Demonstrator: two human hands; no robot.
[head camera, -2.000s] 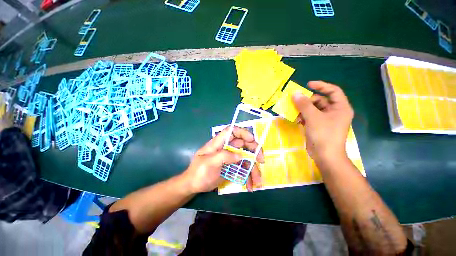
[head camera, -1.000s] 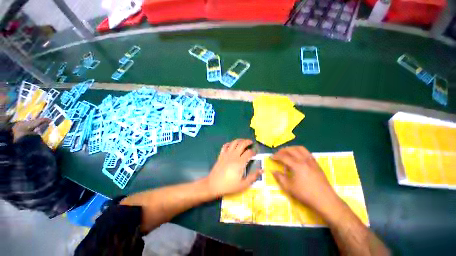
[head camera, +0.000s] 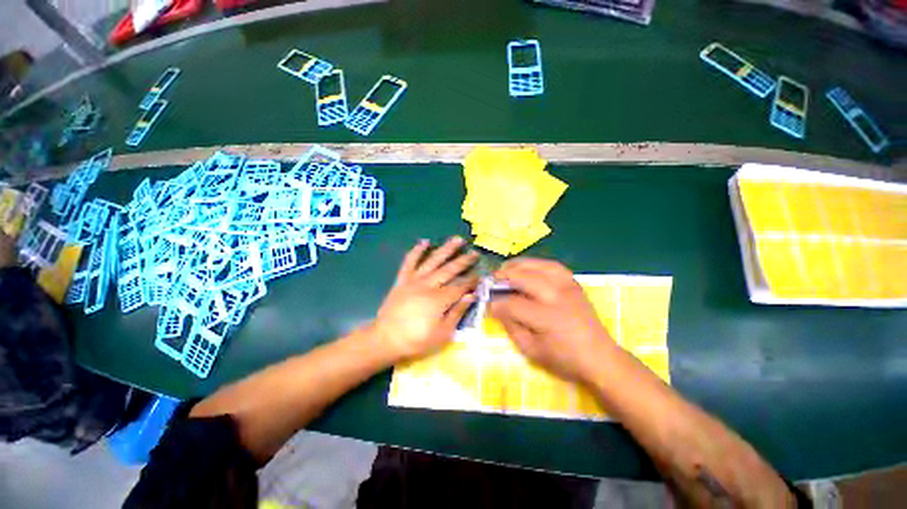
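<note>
The adhesive sheet (head camera: 636, 333) with rows of yellow rectangles and white edges lies under both hands. My left hand (head camera: 430, 303) lies flat with spread fingers over the sheet's upper left part. My right hand (head camera: 547, 313) has its fingers bent and its fingertips close together at the sheet's upper edge. A small pale and dark patch (head camera: 473, 313) shows between the hands; what it is cannot be told. Whether the right fingertips hold anything is hidden. The yellow pile (head camera: 507, 199) lies just beyond the hands.
A light-blue housing pile (head camera: 214, 239) lies at left, and a sheet stack (head camera: 830, 239) at right. A pale rail (head camera: 617, 153) crosses beyond. Several housings, one a single housing (head camera: 525, 68), lie on the far strip. Another person's dark sleeve (head camera: 40, 348) is at far left.
Against two seconds ago, no housing or loose yellow piece shows in my hands, which are down on the sheet. Since one second ago the view has shifted; the hands stay close together at the sheet's upper part.
</note>
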